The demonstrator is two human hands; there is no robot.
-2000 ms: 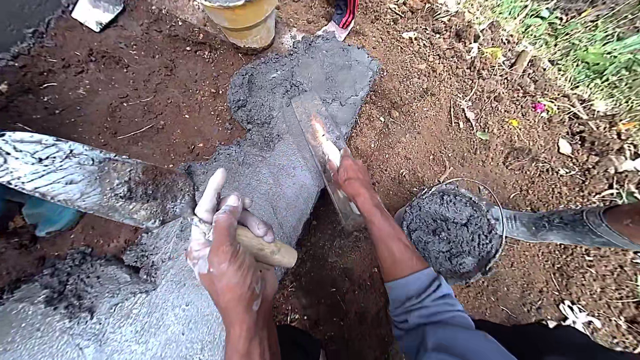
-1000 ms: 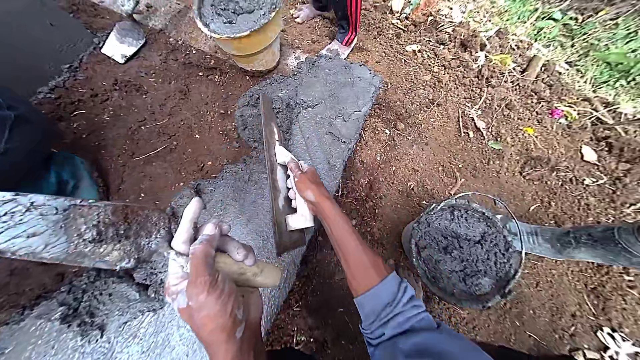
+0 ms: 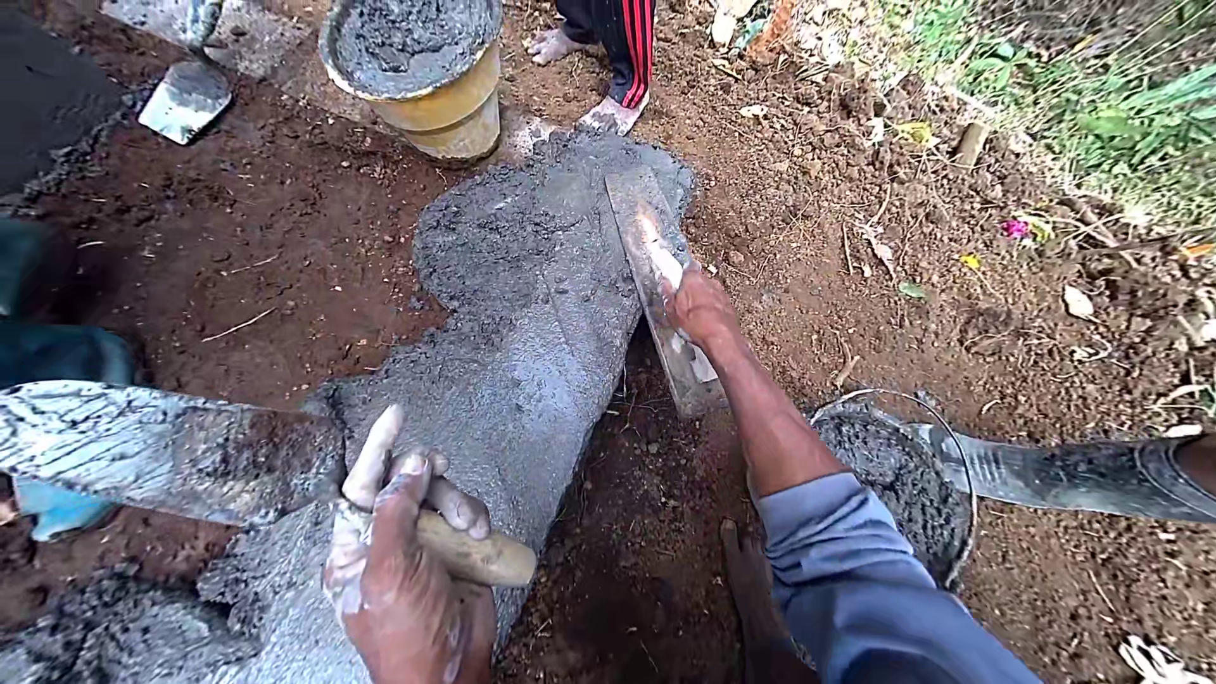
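Grey wet mortar (image 3: pixel 532 351) lies in a thick band over the soil, partly smoothed, rougher at its far end. My right hand (image 3: pixel 701 306) grips the pale handle of a long metal plastering trowel (image 3: pixel 632 223), whose blade rests along the right edge of the mortar, its near end over bare soil. My left hand (image 3: pixel 413 560), smeared with mortar, is closed around a short wooden handle (image 3: pixel 480 553) above the near part of the band; what the handle belongs to is hidden.
A yellow bucket of mortar (image 3: pixel 442 119) stands beyond, near a person's bare feet (image 3: pixel 613 114). Another mortar bucket (image 3: pixel 893 475) is at right beside a rubber boot (image 3: pixel 1064 475). A mortar-smeared board (image 3: pixel 171 451) reaches in from the left. A shovel blade (image 3: pixel 185 100) lies far left.
The trowel in my right hand has moved from the middle of the mortar to its right edge. My left hand still holds the wooden handle.
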